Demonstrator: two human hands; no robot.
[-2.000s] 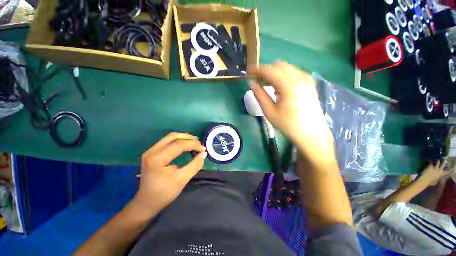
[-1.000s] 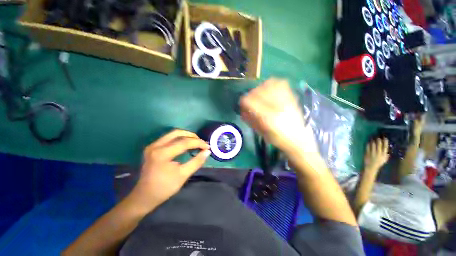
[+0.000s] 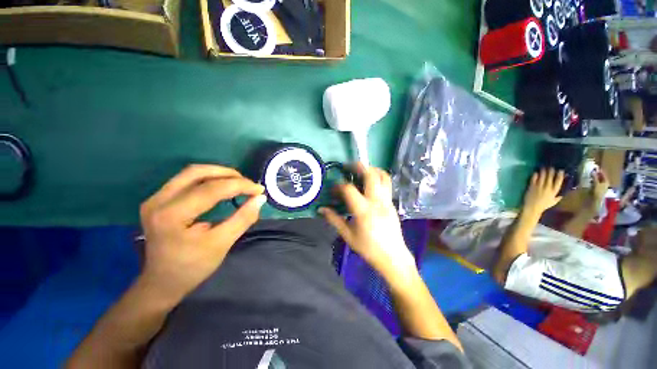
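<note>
A black cylindrical speaker (image 3: 293, 178) stands at the bench's near edge, its end with a white ring and white lettering facing up. My left hand (image 3: 205, 223) is at its left side, thumb and index fingertip pinched on a thin dark strand at the speaker's edge. My right hand (image 3: 371, 220) is to the speaker's right, fingers bent and slightly blurred. A dark curved strand runs from the speaker toward its fingers; whether they grip it is unclear. A white-headed mallet (image 3: 358, 103) lies beyond my right hand, which hides its grip.
A small carton (image 3: 336, 29) holds white-rimmed discs and black strips. A larger carton (image 3: 108, 29) is at upper left, a black ring (image 3: 14, 166) at far left. A clear bag (image 3: 454, 148) lies right of the mallet. Speakers, one red (image 3: 510, 43), and another person (image 3: 562, 277) are at right.
My right hand has come down from near the mallet's head to the speaker's right side, uncovering the white head. My left hand keeps its pinch at the speaker. The view has shifted.
</note>
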